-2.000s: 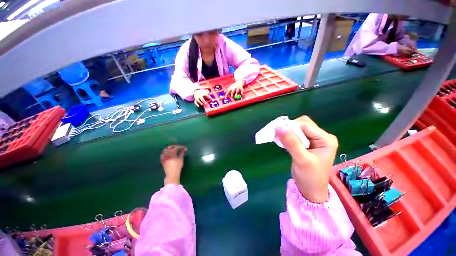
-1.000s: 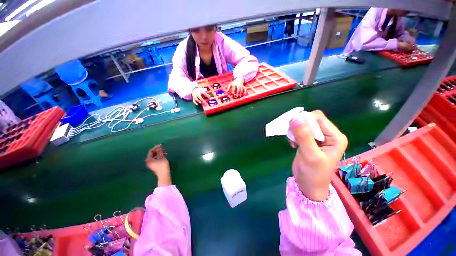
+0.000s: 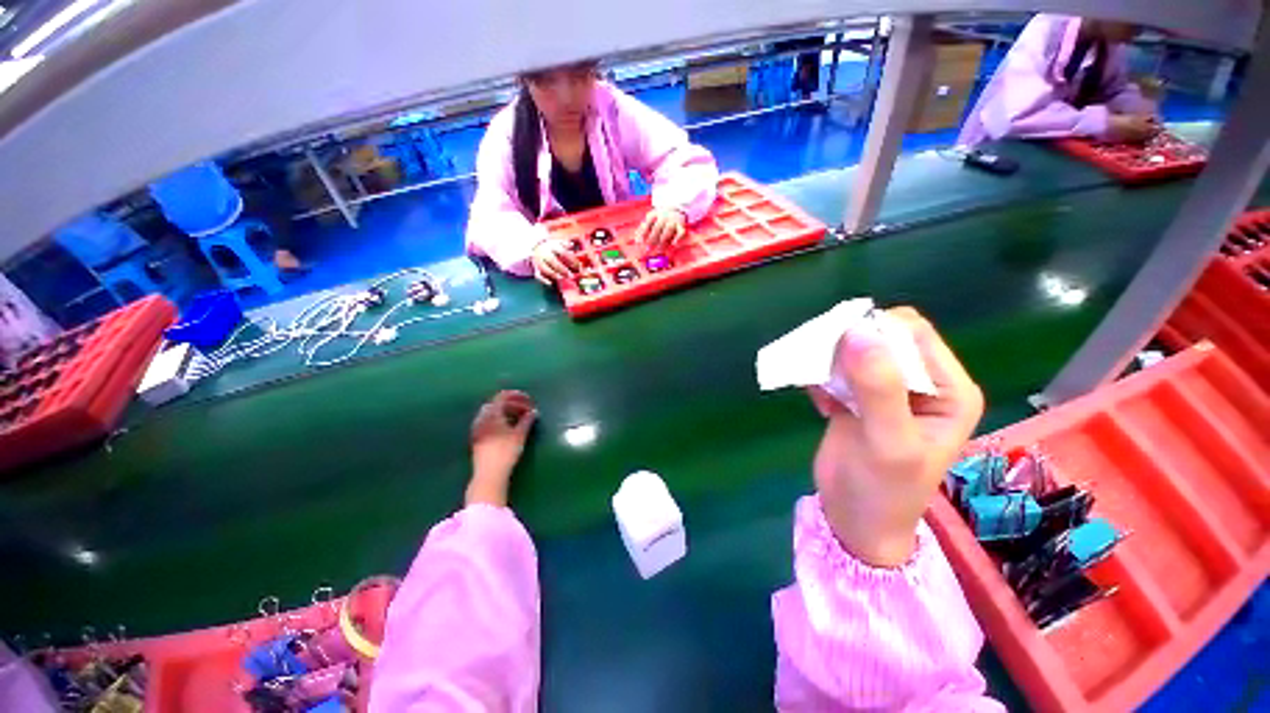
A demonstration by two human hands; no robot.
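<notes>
My right hand (image 3: 898, 432) is raised over the belt and pinches a thin, folded white wipe (image 3: 819, 348) that sticks out to the left of the fingers. My left hand (image 3: 502, 429) is over the green belt, left of centre, with its fingers curled; something small and dark shows at the fingertips, but I cannot tell what it is or whether it is held. A white block (image 3: 649, 524) with a rounded top stands upright on the belt between my forearms.
A red tray (image 3: 1170, 474) with teal and black binder clips is at right. Another clip tray (image 3: 188, 666) and a yellowish ring (image 3: 365, 617) are at lower left. Across the belt, a person in pink works over a red grid tray (image 3: 752, 230). White cables (image 3: 327, 327) lie left of it. A metal post (image 3: 891, 126) rises behind.
My left hand moved left, then back right and slightly up, with its fingers now more curled. My right hand moved a little right and up with the wipe. The white block has not visibly moved.
</notes>
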